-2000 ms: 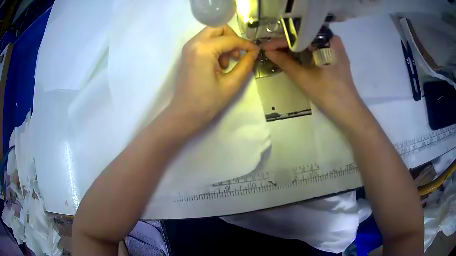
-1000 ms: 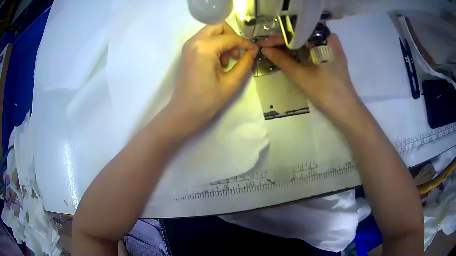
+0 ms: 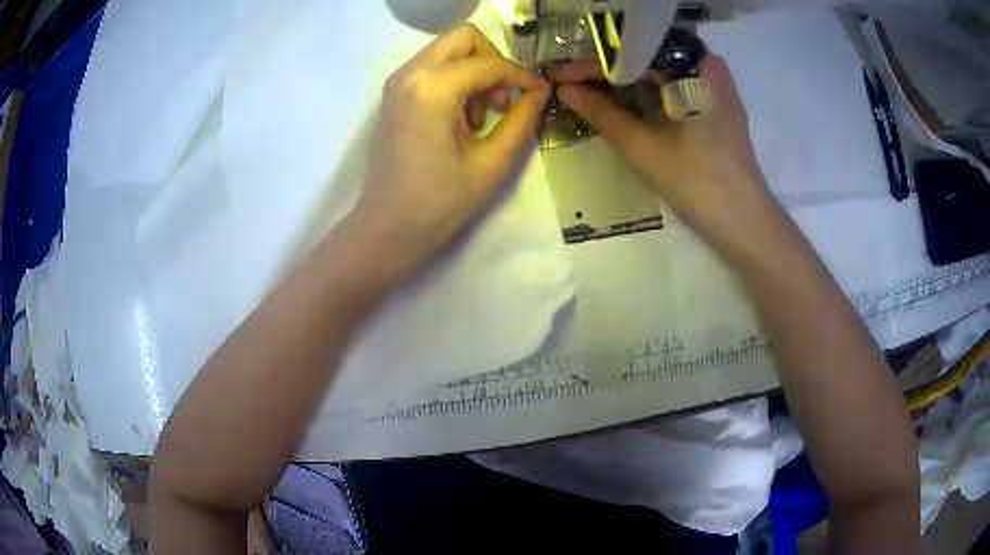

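Note:
A white fabric panel (image 3: 478, 293) lies under my left forearm, its right edge running up to the needle area. My left hand (image 3: 445, 130) has thumb and index finger pinched at that edge, just left of the needle. My right hand (image 3: 695, 146) reaches in from the right, thumb and index fingertips meeting the left ones beside the needle. What the right fingertips grip is too small to tell. The sewing machine head (image 3: 646, 33) and lit lamp area are above. The needle plate (image 3: 603, 190) shows between my hands.
A slim dark tool (image 3: 887, 130) and a black pad (image 3: 955, 211) lie at the right. A printed ruler (image 3: 510, 396) runs along the front edge. White pieces are heaped at the left edge (image 3: 54, 434). White cloth (image 3: 673, 466) hangs over the dark lap.
The whole view has shifted slightly, so the machine, hands and table sit higher and a little further left. Both hands keep the same pinched pose at the needle.

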